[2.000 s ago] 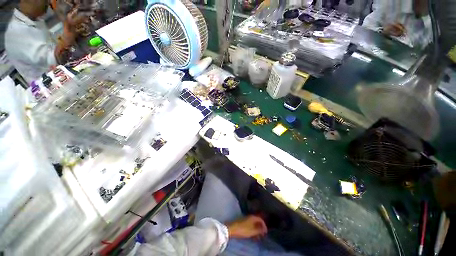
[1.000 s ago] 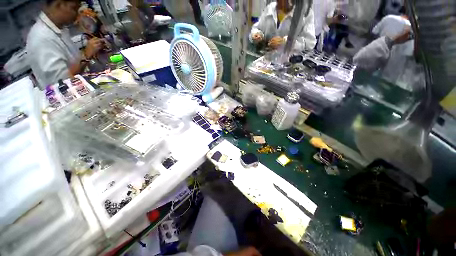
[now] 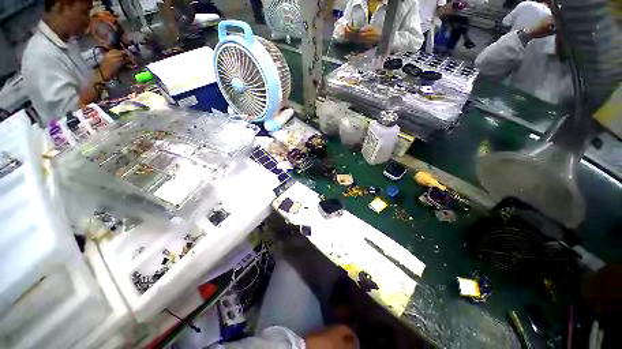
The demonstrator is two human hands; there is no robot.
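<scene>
My left hand (image 3: 332, 337) is low at the bottom edge, below the bench front, partly cut off and dark; I cannot tell whether it holds anything. My right hand is not seen. A watch case with a white and yellow battery (image 3: 469, 287) lies on the green bench at right. A dark-faced watch case (image 3: 331, 207) sits on the white work sheet (image 3: 341, 238). A loose battery (image 3: 378, 204) lies on the bench beside the sheet. Another watch case (image 3: 394, 169) lies farther back.
A solvent bottle (image 3: 380, 140) stands at the bench back. A black fume extractor fan (image 3: 511, 238) stands at right, tools near the bottom right. Plastic trays (image 3: 164, 157) and a blue desk fan (image 3: 251, 78) are left. Other people sit behind. A dark brown blurred shape is at the right edge.
The view has tilted up, then shifted slightly. My left hand shows lower in the picture and is more cut off than two seconds ago. The bench things look unmoved.
</scene>
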